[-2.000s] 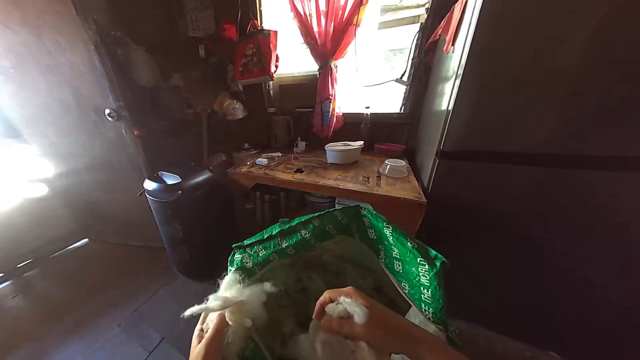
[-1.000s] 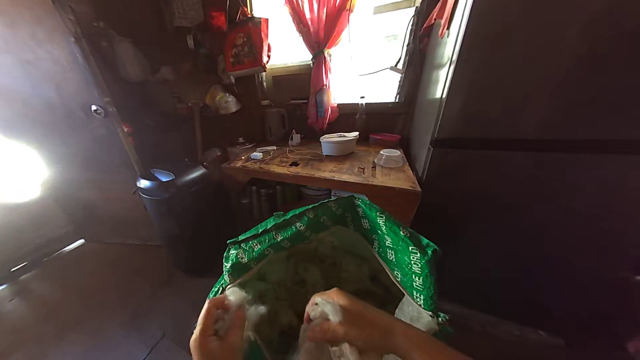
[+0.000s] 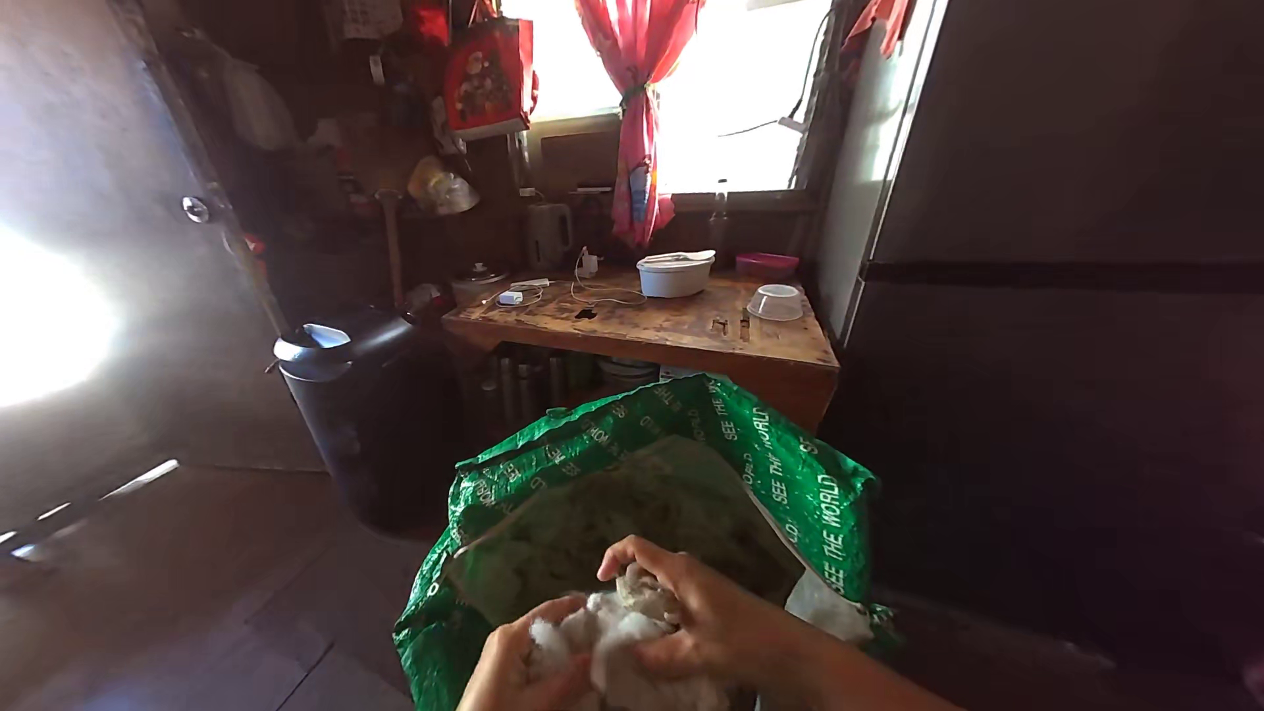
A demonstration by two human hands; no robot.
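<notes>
White fluffy fibre stuffing (image 3: 607,632) is bunched between my two hands at the bottom of the view. My left hand (image 3: 528,657) grips its left side, fingers curled round it. From the right, my right hand (image 3: 691,617) holds the other side, thumb below and fingers above. Both hands are over the mouth of a large green bag (image 3: 790,464) with white printed writing. Inside the bag lies a dim mass that looks like more fibre; its depth is hard to make out.
Beyond the bag stands a worn wooden table (image 3: 642,331) with a white oval container (image 3: 676,276), a clear plastic bowl (image 3: 776,303) and a white charger with cable (image 3: 511,297). A dark bin (image 3: 365,425) is at the left, a dark refrigerator (image 3: 1057,395) at the right.
My hands were apart, each with some white fibre; now they are together on one bunch. The long wisp over my left hand two seconds ago no longer sticks out.
</notes>
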